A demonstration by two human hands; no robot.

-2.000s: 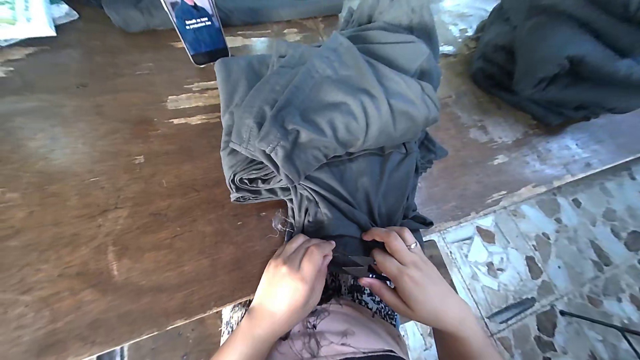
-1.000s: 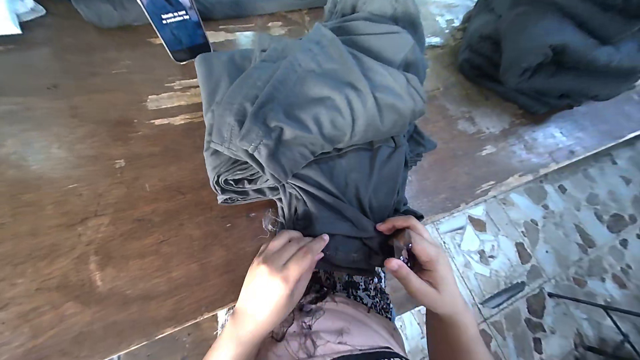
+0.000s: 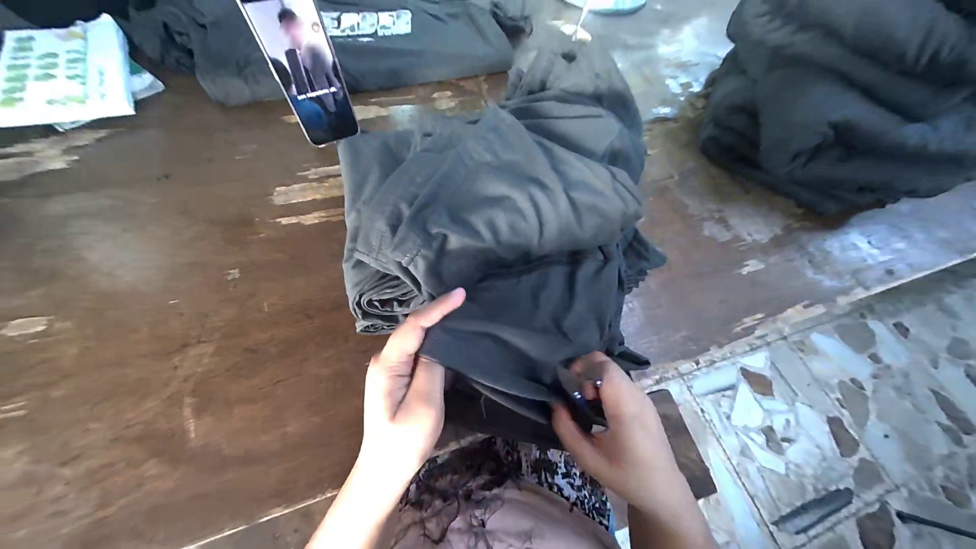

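A pile of dark grey fabric garments [image 3: 518,198] lies folded and bunched at the front edge of the wooden table. My left hand [image 3: 408,374] grips the near edge of the cloth between thumb and fingers, its index finger stretched over the fabric. My right hand [image 3: 610,427] pinches the same edge farther right, and a small dark object with shiny spots shows between its fingers; what it is cannot be told. The cloth edge between the hands is lifted and parted, with a dark fold beneath.
A smartphone [image 3: 305,76] leans at the pile's back left. Behind it lies a dark garment with printed lettering [image 3: 427,46]. A printed plastic packet [image 3: 61,72] lies back left, and a dark cloth heap [image 3: 846,107] back right. The wooden table [image 3: 175,290] borders a stone-patterned floor [image 3: 854,396].
The cloth edge, flat between my hands earlier, is now raised and parted. My left hand has turned, its index finger extended over the cloth. The phone's picture has changed.
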